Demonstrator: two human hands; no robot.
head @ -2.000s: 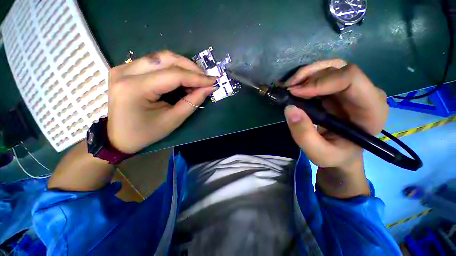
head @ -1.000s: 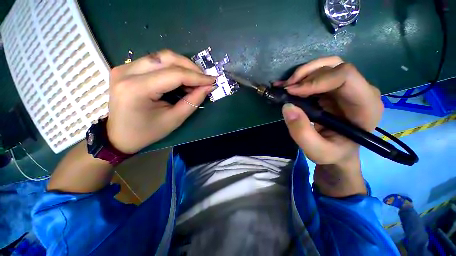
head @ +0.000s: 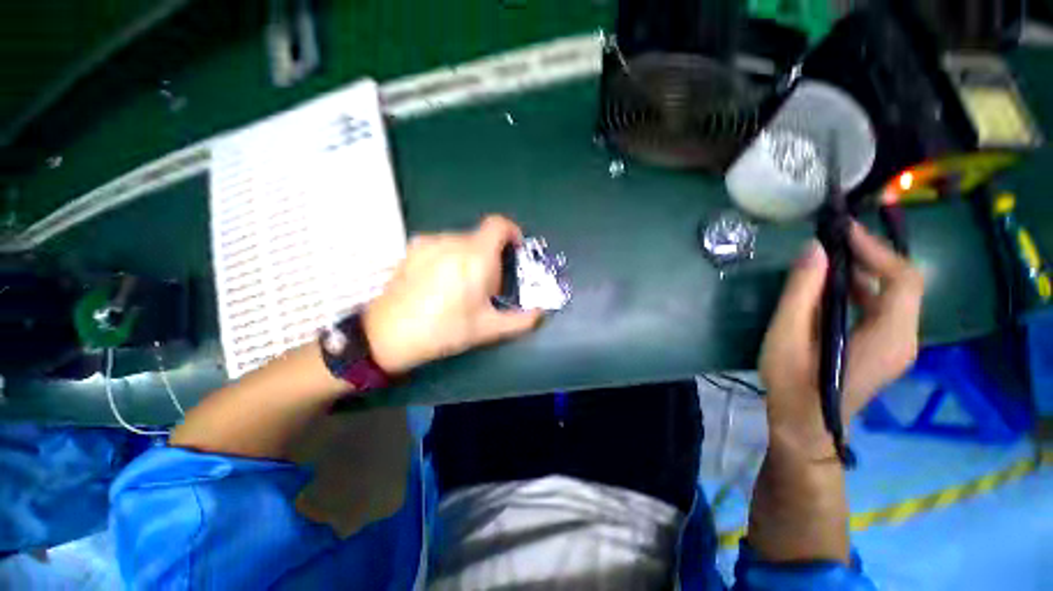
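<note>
A small white-silver circuit board [head: 539,277] lies in front of me on the green mat. My left hand [head: 445,294] is at its left side, thumb and fingertips at its edges; blur hides the exact grip. My right hand [head: 841,329] holds the black soldering iron [head: 834,346] upright at the right. The iron's tip end reaches the white tub [head: 857,129] with silvery shavings; the tip itself is blurred.
A white component tray [head: 306,231] lies at the left. A wristwatch [head: 729,238] lies below the tub. A black fan [head: 681,110] stands at the back. The yellow-front station [head: 953,177], yellow-handled tool [head: 1021,248] and green reel [head: 104,316] also show.
The view has shifted up to show more of the bench. My right hand has moved the iron away from the board to the tub. My left hand has spread around the board's edges.
</note>
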